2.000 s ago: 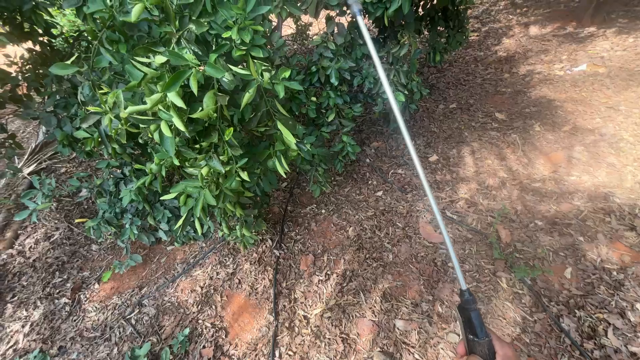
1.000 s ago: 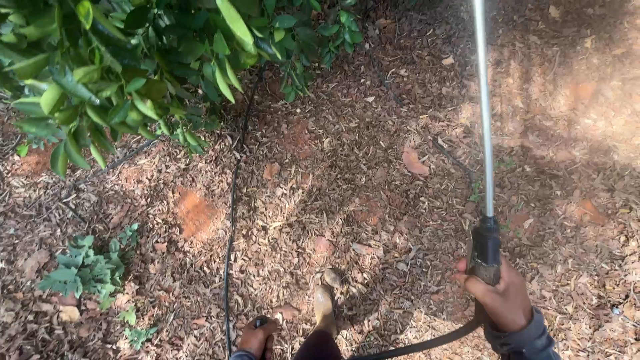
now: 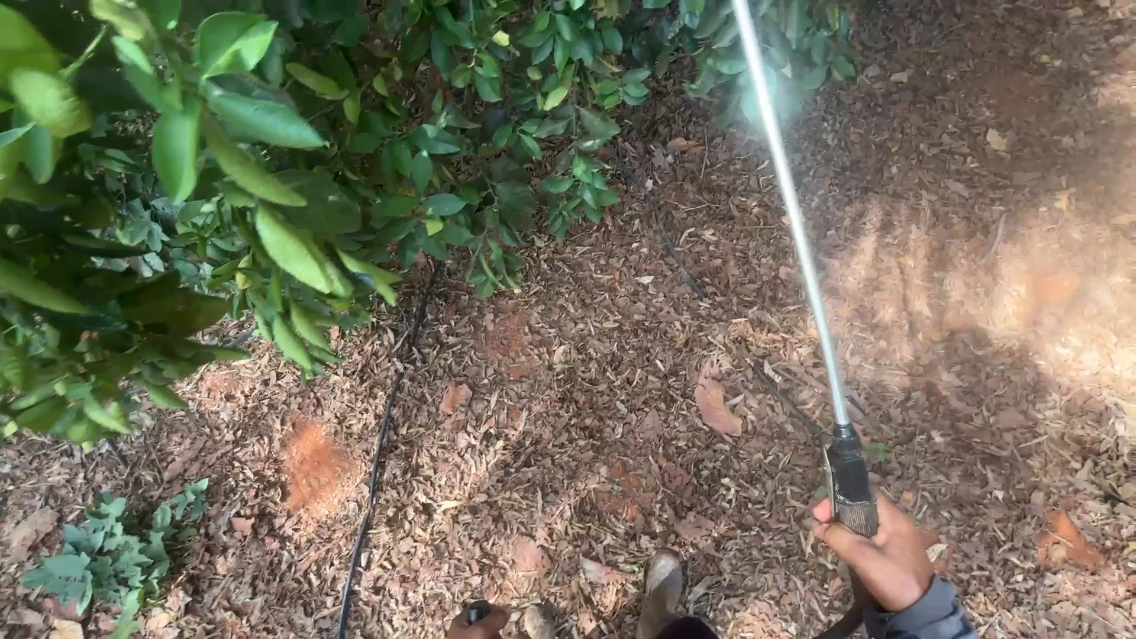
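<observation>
My right hand [image 3: 883,555], at the lower right, is closed around the black handle of a spray lance [image 3: 850,484]. Its long metal tube [image 3: 794,213] points up and slightly left, past the top edge of the view. A pale mist shows beside the tube near some leaves. From below the handle a dark hose [image 3: 843,621] runs out of view. At the bottom edge, my left hand [image 3: 479,624] is partly cut off and closed on a black-ended handle [image 3: 479,611], most of which is hidden.
Leafy tree branches [image 3: 426,151] fill the upper left, some very near. A thin black pipe [image 3: 382,444] crosses the leaf-littered ground. A boot [image 3: 662,586] stands at the bottom, and a small green weed [image 3: 111,550] grows at lower left.
The lance, nearly upright in the view one second ago, now leans to the left. More of the branches shows at the top. Both hands keep their hold.
</observation>
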